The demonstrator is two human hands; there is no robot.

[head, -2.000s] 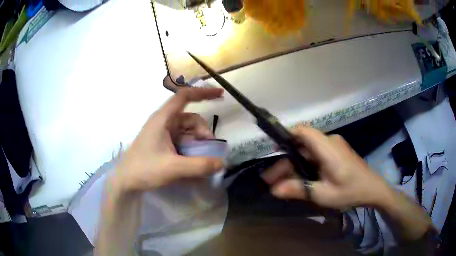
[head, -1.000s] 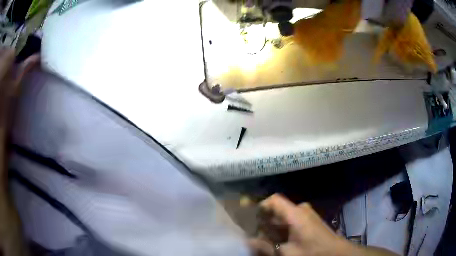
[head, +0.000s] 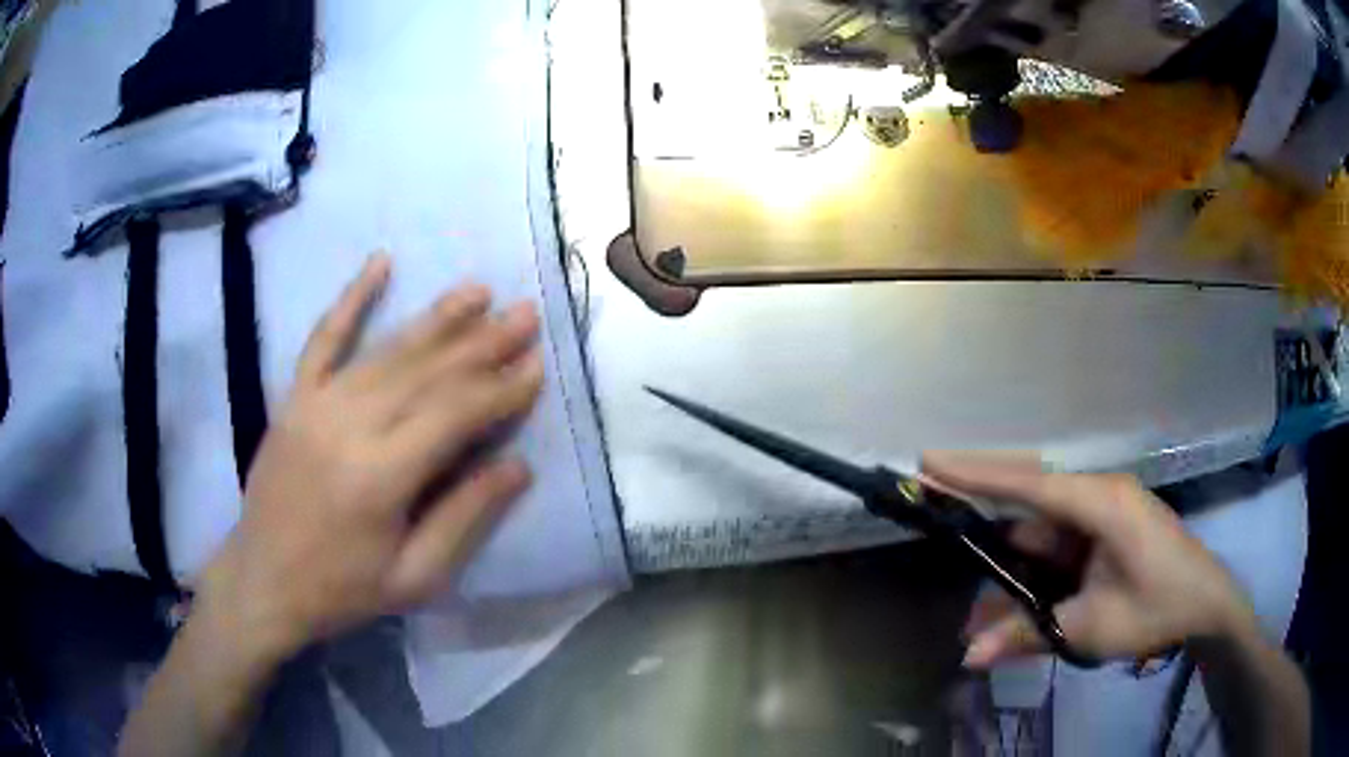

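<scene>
A large garment panel [head: 429, 178] lies pale side up on the left of the table, its right edge running down beside the machine bed. It bears two dark strips [head: 142, 385] and a pocket piece [head: 200, 155] with dark cloth above it. My left hand [head: 400, 459] lies on the panel, fingers spread, gripping nothing. My right hand [head: 1110, 562] holds black fabric scissors [head: 888, 496] by the handles. The blades look closed, point to the left and end a little right of the panel's edge, above the table.
The machine bed plate [head: 888, 222] is at the top, with the lit needle area [head: 806, 111] and orange thread tassels [head: 1124, 163]. A tape measure strip [head: 710, 540] runs along the table's front edge. A teal box [head: 1309, 385] is at the right end. Pale cut pieces [head: 1250, 592] lie lower right.
The panel has been laid out on the table at the left, with my left hand now on it. My right hand has risen above the table edge with the scissors. The view has shifted.
</scene>
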